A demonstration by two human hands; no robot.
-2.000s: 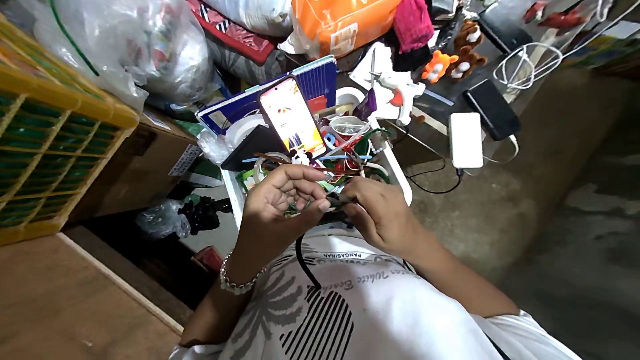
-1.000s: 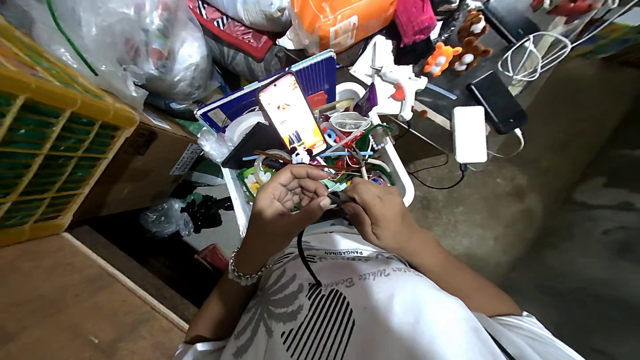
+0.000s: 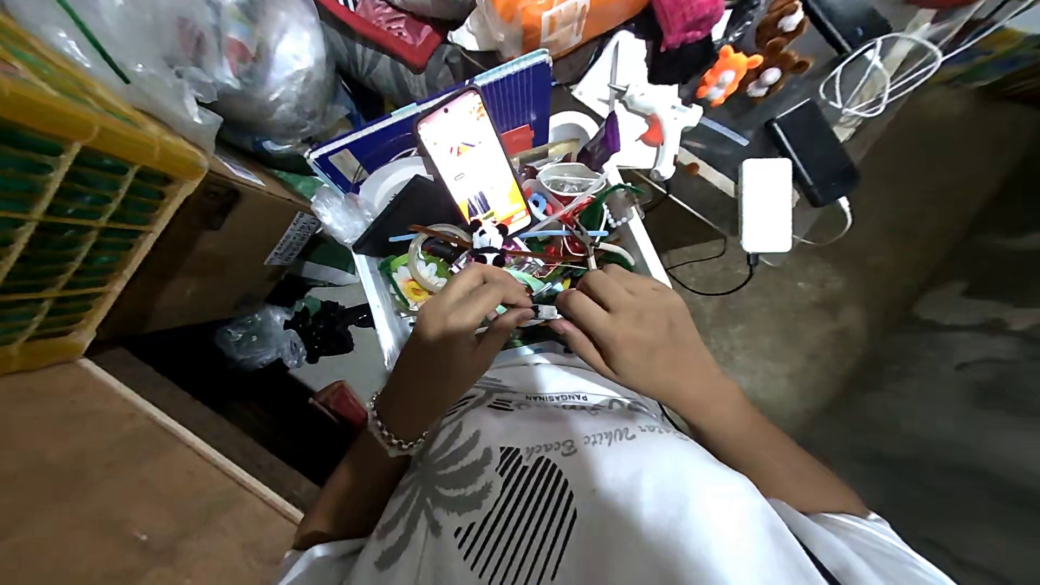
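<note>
Over the near edge of a white tray (image 3: 650, 248), both my hands meet around a small silver-and-black piece (image 3: 543, 312), too small to name. My left hand (image 3: 471, 313) pinches its left end between thumb and fingers; a beaded bracelet circles that wrist. Thumb and fingertips of my right hand (image 3: 626, 325) grip the right end. Just beyond stands a small panda figure (image 3: 488, 241), in front of a lit smartphone (image 3: 474, 161) that leans upright. Craft bits, a tape roll (image 3: 421, 264) and a clear cup (image 3: 569, 179) fill the tray.
A white glue gun (image 3: 660, 122) lies behind the tray. To the right are a white power bank (image 3: 766, 205), a black phone (image 3: 812, 152) and cables. Orange and brown small plush bears (image 3: 729, 75) sit at the back. A yellow crate (image 3: 89, 203) and cardboard box (image 3: 219, 244) stand left.
The black cord that hung from my hands over the shirt no longer shows there. My fingers have shifted, and the small silver-and-black piece now shows between them.
</note>
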